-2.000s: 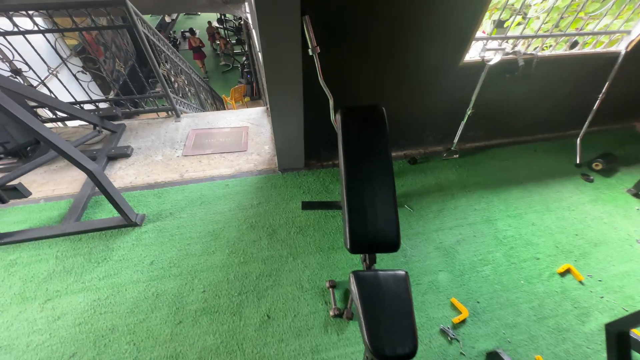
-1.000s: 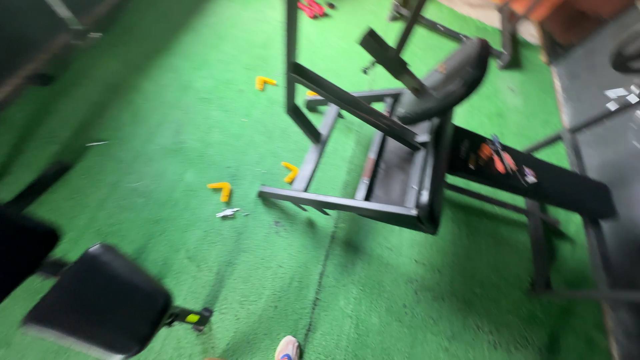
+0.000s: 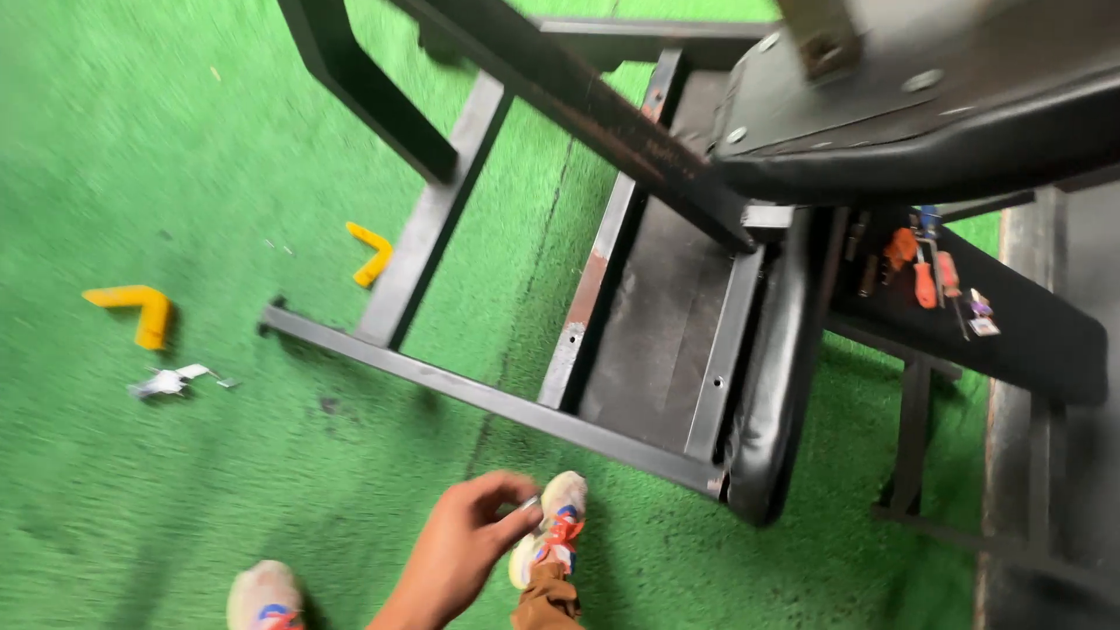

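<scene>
My left hand (image 3: pixel 477 542) is raised over the green turf, between my two shoes in the view. Its thumb and curled index finger pinch a small metal piece (image 3: pixel 529 503), mostly hidden by the fingertips. The hand is nearest to the black steel frame (image 3: pixel 490 398) of a padded gym machine, with a gap between them. The frame's lower crossbars have screw holes and worn paint. At its right end stands a black pad (image 3: pixel 774 394), and a larger pad (image 3: pixel 875 131) with bolts in its backing is above. My right hand is out of view.
Screwdrivers (image 3: pixel 925 280) and other small tools lie on a black bench (image 3: pixel 1041 337) at right. Yellow angled pieces (image 3: pixel 153 315) lie on the turf at left, beside a crumpled silvery scrap (image 3: pixel 171 381). My shoes (image 3: pixel 564 516) are on the turf at the bottom.
The view has swung right and down from the weight bench and railing to the machine frame, now much closer. My left hand has come into view with the small metal piece.
</scene>
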